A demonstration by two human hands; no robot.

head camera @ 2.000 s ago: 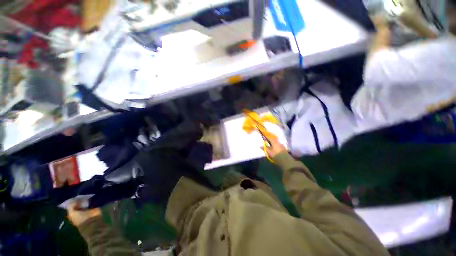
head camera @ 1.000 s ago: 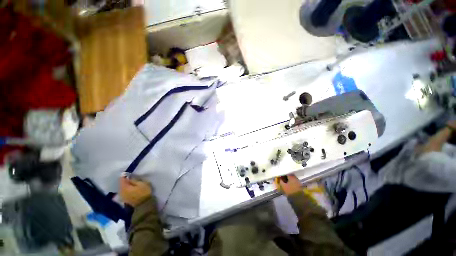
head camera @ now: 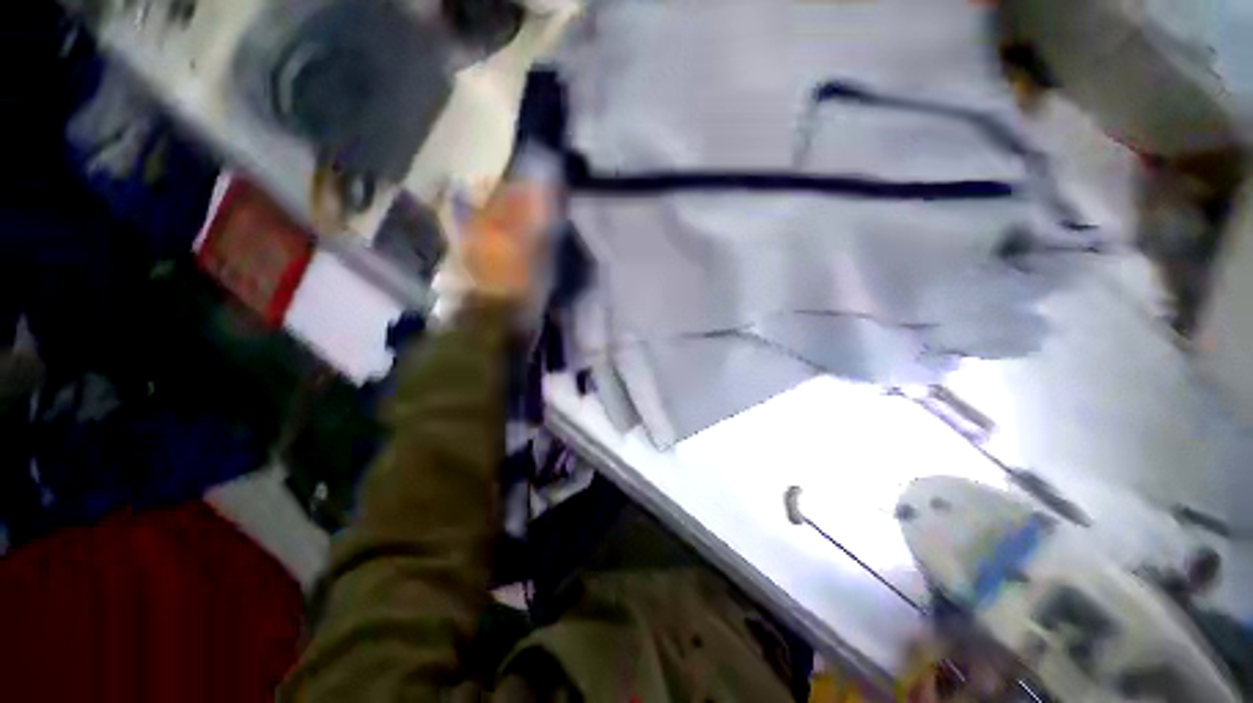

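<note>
Light grey panels (head camera: 879,261) with navy strips lie spread on the white table. A dark navy piece (head camera: 543,117) runs along their left side. My left hand (head camera: 502,240) is blurred at this navy side, with a small pale patch beside its fingers. The blur hides whether the fingers grip the cloth. My right hand cannot be made out. Blurred yellow bits (head camera: 852,687) show at the bottom edge, cut off by the frame.
A white sewing machine head (head camera: 1058,591) stands at the lower right. The table edge (head camera: 715,549) slants down to the right. A red-framed piece (head camera: 254,247) lies in the trough at left. A red surface (head camera: 151,611) is at the lower left. Dark cloth hangs below the table edge.
The view has swung left and turned, so the panels now fill the upper middle. My left hand appears farther up the frame at the navy side. My right hand has dropped out of clear sight.
</note>
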